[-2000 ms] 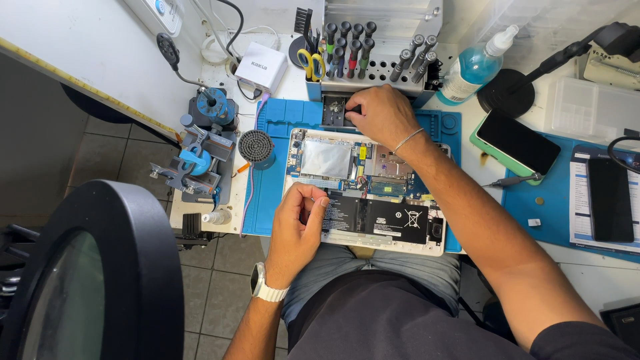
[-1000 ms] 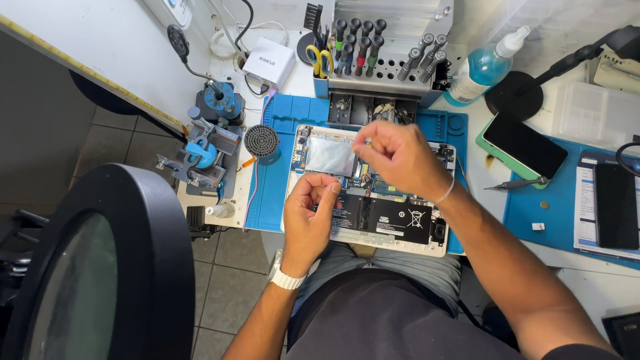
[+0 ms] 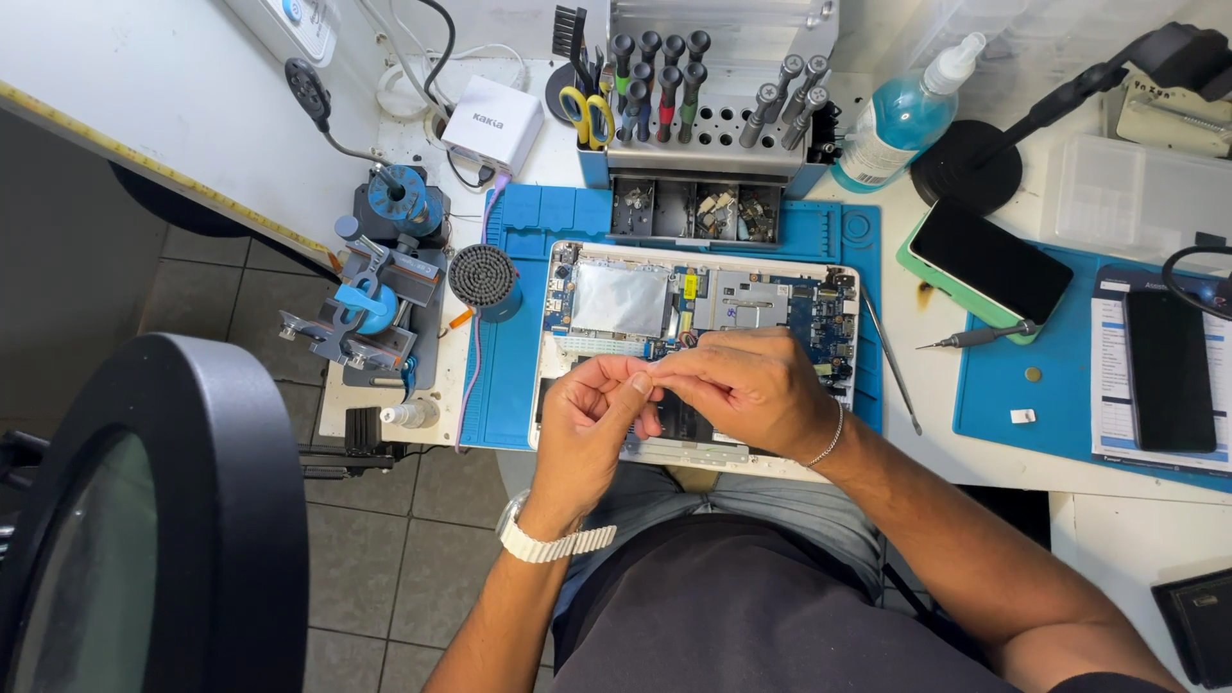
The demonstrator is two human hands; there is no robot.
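Note:
An opened laptop base [image 3: 847,318] lies on a blue silicone work mat [image 3: 500,385], its circuit boards, silver drive cover [image 3: 621,298] and black battery [image 3: 688,419] exposed. Over the battery, my left hand [image 3: 599,409] and my right hand [image 3: 746,385] meet at the fingertips. Thumb and index finger of each are pinched together around something too small to make out. Behind the laptop, an open parts drawer [image 3: 674,210] under the screwdriver rack [image 3: 741,144] holds small metal pieces in its compartments.
A blue holder with a round bristled top [image 3: 484,279] and a metal clamp fixture [image 3: 371,298] stand left. On the right are a metal spudger [image 3: 890,361], a phone on a green case [image 3: 991,260], a precision screwdriver [image 3: 977,335] and a spray bottle [image 3: 895,125]. A ring magnifier [image 3: 164,520] fills the lower left.
My right hand was at the drawer two seconds ago; it has come back toward me and now meets my left hand over the battery. The drawer is more plainly visible.

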